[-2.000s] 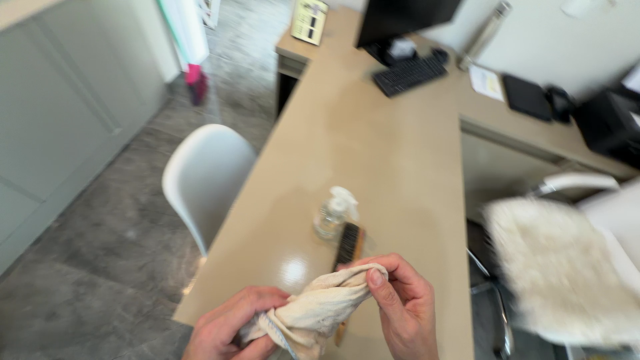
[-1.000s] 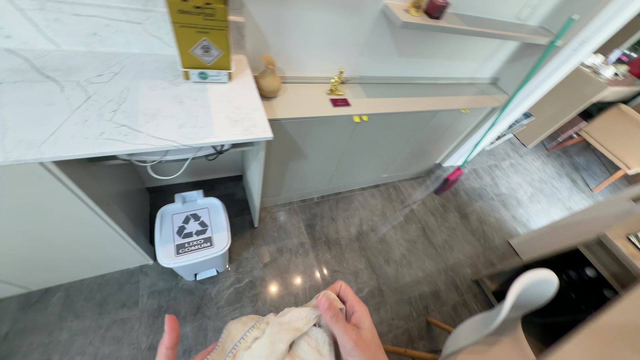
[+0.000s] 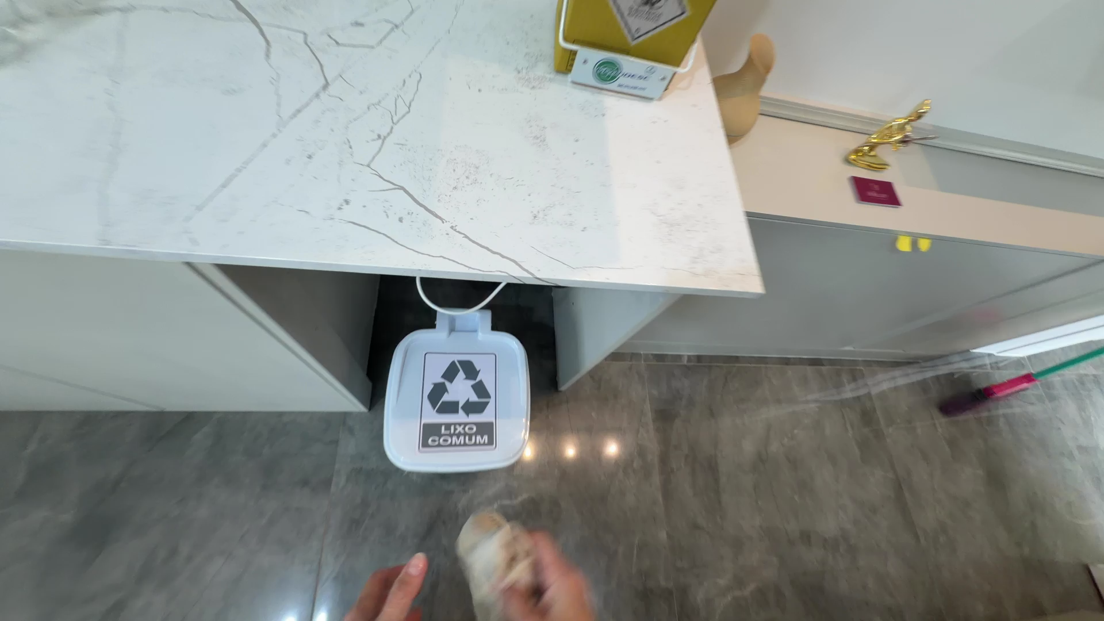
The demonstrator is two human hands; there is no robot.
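Observation:
At the bottom centre of the head view, my right hand (image 3: 552, 582) is closed on a bunched cream cloth (image 3: 487, 552), both blurred. To its left, my left hand (image 3: 390, 591) is apart from the cloth, with its thumb raised and nothing seen in it; its lower part is cut off by the frame. Beyond both hands, a white lidded waste bin (image 3: 457, 341) with a recycling label stands on the floor, in the gap under the counter.
A white marble-patterned counter (image 3: 517, 198) juts out above the bin, bearing a yellow sharps box (image 3: 638, 34). Right of it, a low ledge (image 3: 811, 164) holds a tan vase (image 3: 742, 90) and a gold figurine (image 3: 888, 138). A broom (image 3: 992, 392) with a green handle lies across the right side.
The view has swung from the desk with the brush and bottle to the counter and bin. My left hand, on the cloth two seconds ago, is now off it.

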